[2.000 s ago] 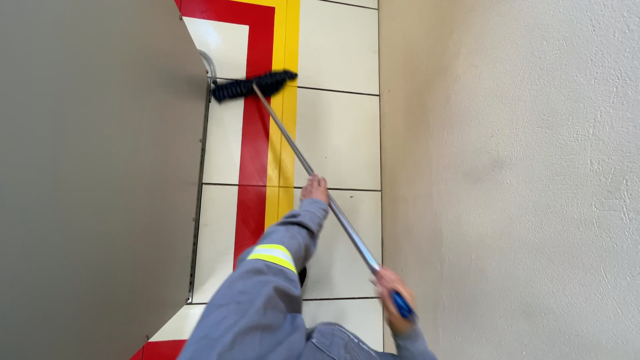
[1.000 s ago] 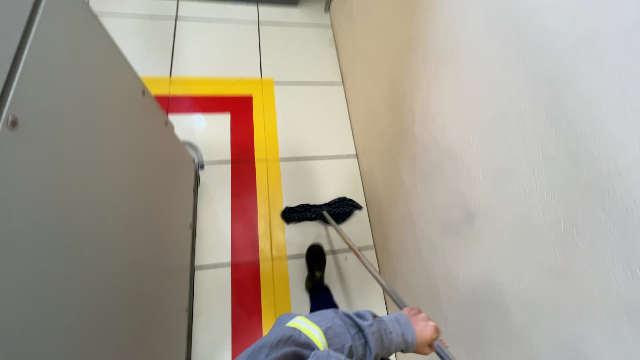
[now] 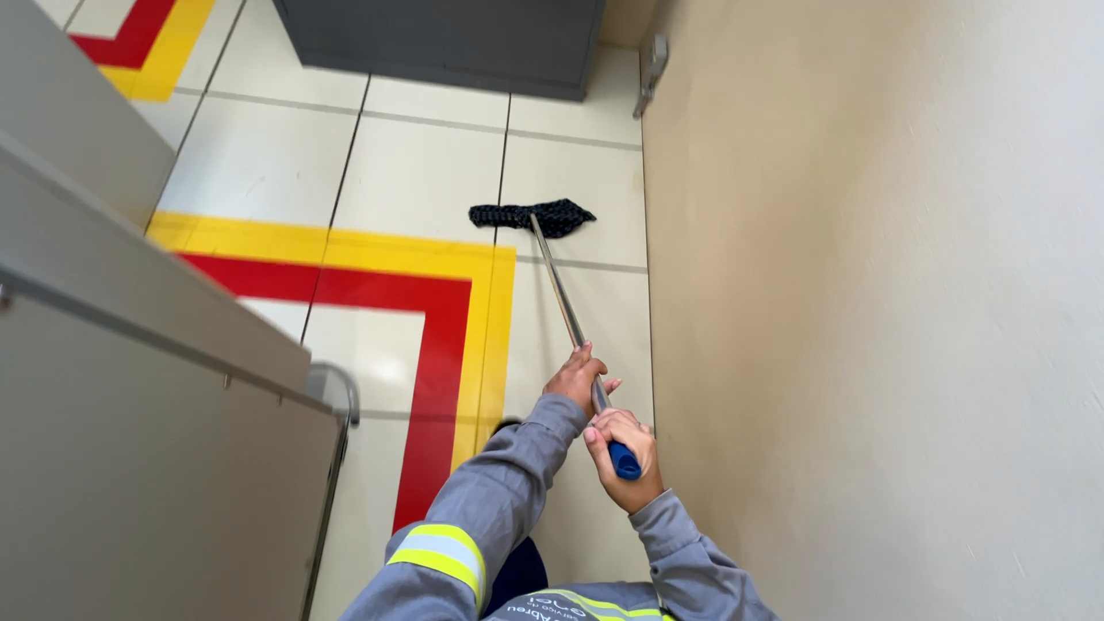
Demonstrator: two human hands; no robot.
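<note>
A mop with a metal pole (image 3: pixel 559 289) slants away from me, its dark fabric head (image 3: pixel 561 217) lying flat on the pale floor tiles near the wall. My right hand (image 3: pixel 628 457) wraps the top end of the pole, where a blue grip (image 3: pixel 624 461) shows. Just below it along the pole, my left hand (image 3: pixel 580 378) is around the metal, its index finger stretched along it. Both arms wear grey sleeves, and the left one has a reflective yellow band.
Grey metal cabinets (image 3: pixel 155 466) stand at the left, one with a curved handle (image 3: pixel 349 392). A dark grey cabinet (image 3: pixel 448 43) is at the top. The beige wall (image 3: pixel 862 310) runs along the right, with a metal fitting (image 3: pixel 653 73). Yellow and red stripes (image 3: pixel 448 293) mark the floor.
The view has moved forward along the wall. The mop head has gone from beside the left cabinet to the tiles past the striped corner. My hands are closer together than two seconds ago.
</note>
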